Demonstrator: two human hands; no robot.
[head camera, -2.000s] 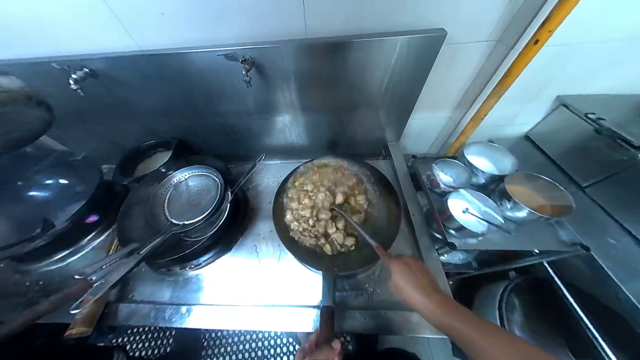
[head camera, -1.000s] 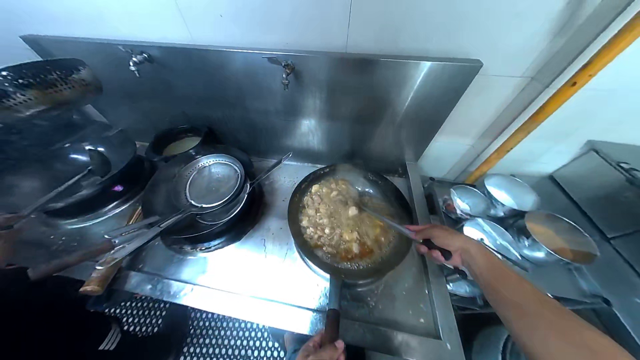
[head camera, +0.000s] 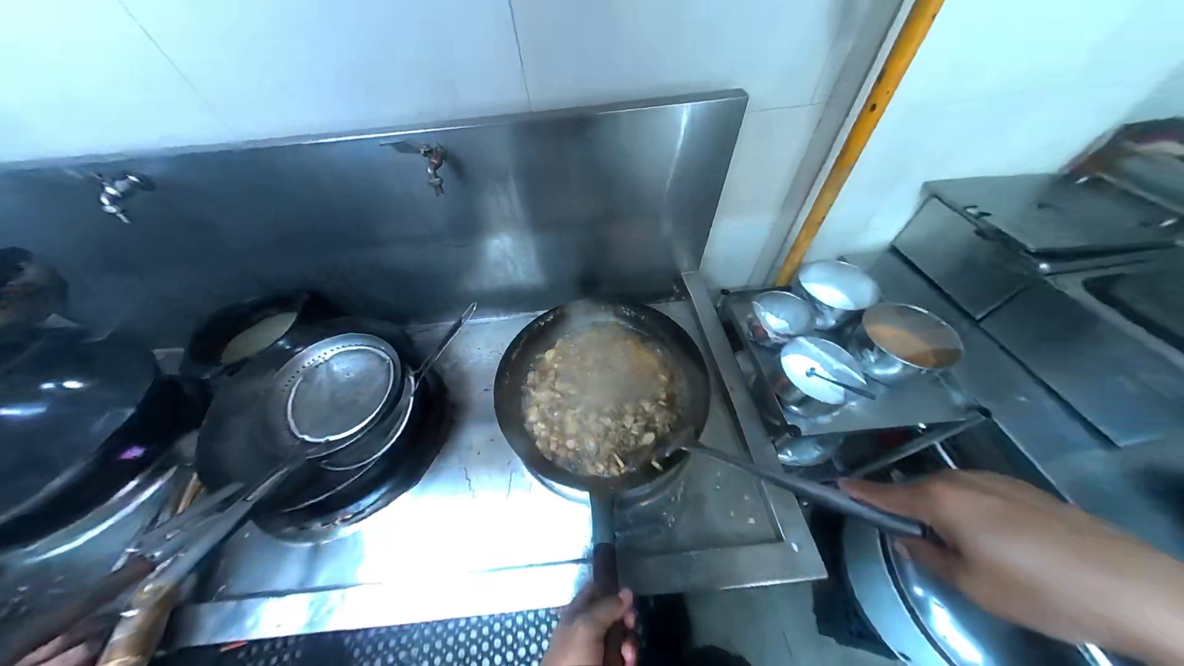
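Note:
A black wok (head camera: 689, 370) on the steel range holds small chopped pieces of food (head camera: 592, 425) in a bubbling brown liquid, with steam over it. At the bottom, my left hand (head camera: 597, 629) is closed around the wok's wooden handle (head camera: 606, 566). On the right, my right hand (head camera: 943, 527) grips the shaft of a long metal ladle (head camera: 795, 483). The ladle's head rests at the wok's lower right rim, partly hidden in the food.
Left of the wok, a perforated strainer (head camera: 342, 388) lies over another dark wok (head camera: 231, 416). Metal bowls (head camera: 832, 282) and a pot of orange-brown liquid (head camera: 911, 340) stand on a side shelf. Taps (head camera: 433, 166) project from the backsplash. Another person's hand (head camera: 65, 647) shows at bottom left.
My right hand has drawn the ladle from inside the food back to the wok's lower right edge. More liquid now covers the food than two seconds ago. My left hand stays on the handle.

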